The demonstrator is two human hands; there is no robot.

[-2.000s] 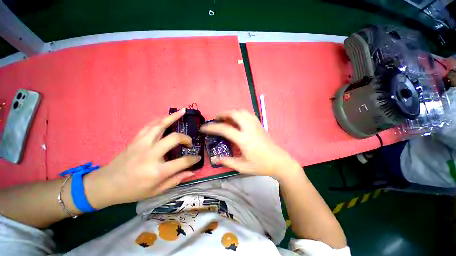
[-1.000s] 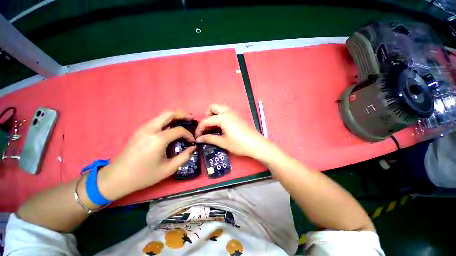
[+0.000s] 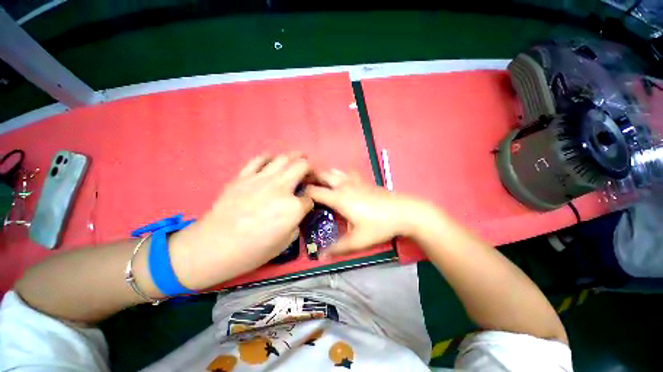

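Observation:
A black handheld device lies near the front edge of the red mat. Its open flat panel with small pale marks (image 3: 320,227) shows between my hands. The thicker black body (image 3: 289,252) is mostly hidden under my left hand. My left hand (image 3: 256,212), with a blue wrist band, lies over the body, its fingers bent at the device's top. My right hand (image 3: 361,212) is around the panel's right side, fingertips close to my left fingers. Both hands are slightly blurred. Whether anything small is pinched between the fingertips is hidden.
A phone (image 3: 60,197) lies at left beside thin wire loops (image 3: 22,200). A whitish stick (image 3: 387,170) lies right of the dark mat seam (image 3: 368,131). A grey-brown machine with a ribbed black wheel (image 3: 541,163) stands at right, with clear plastic (image 3: 645,156) behind it.
My left hand has moved right and now covers most of the device body. My right thumb has come down beside the panel's lower end. The camera view has shifted slightly.

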